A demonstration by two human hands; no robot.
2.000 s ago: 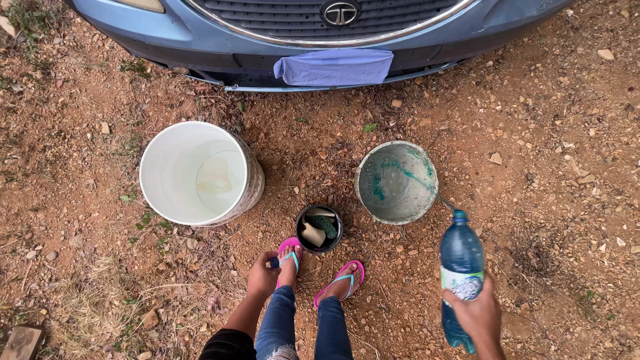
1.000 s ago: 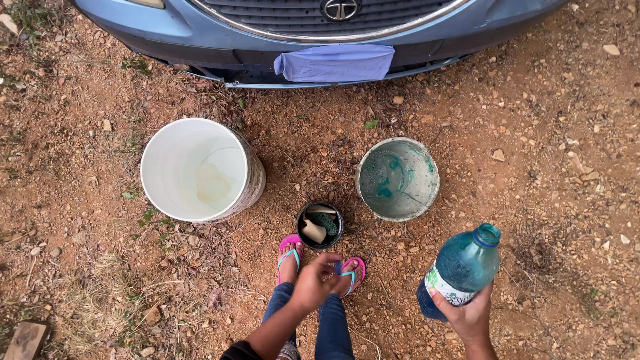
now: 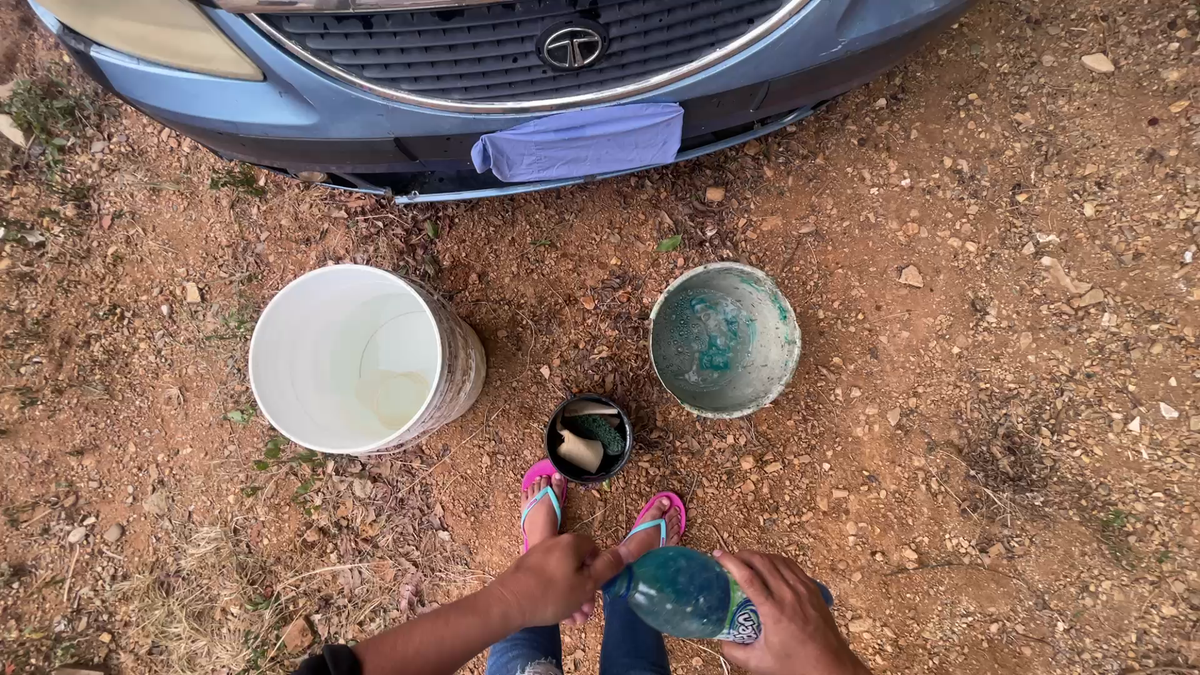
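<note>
My right hand [image 3: 787,609] is wrapped around a plastic bottle [image 3: 680,591] of blue-green liquid with a label, tilted with its neck to the left. My left hand [image 3: 567,577] is at the bottle's neck, its fingers curled around the blue cap area. Beyond the hands, a grey bucket [image 3: 778,356] has bubbly water and green liquid in its bottom. A small black container [image 3: 626,455] holds a green scrubbing pad and beige sponge-like pieces. To the left stands a large white bucket [image 3: 459,366] with some clear liquid inside.
A blue car's front bumper [image 3: 375,141] spans the top, with a purple cloth [image 3: 586,142] over its lower middle. My feet in pink flip-flops [image 3: 541,506] are just behind the black container. The ground [image 3: 937,394] is reddish dirt with stones and dry grass.
My right hand has brought the bottle inward from the right, and my left hand has moved to its neck. The bottle's top, uncovered one second ago, is now at my left hand.
</note>
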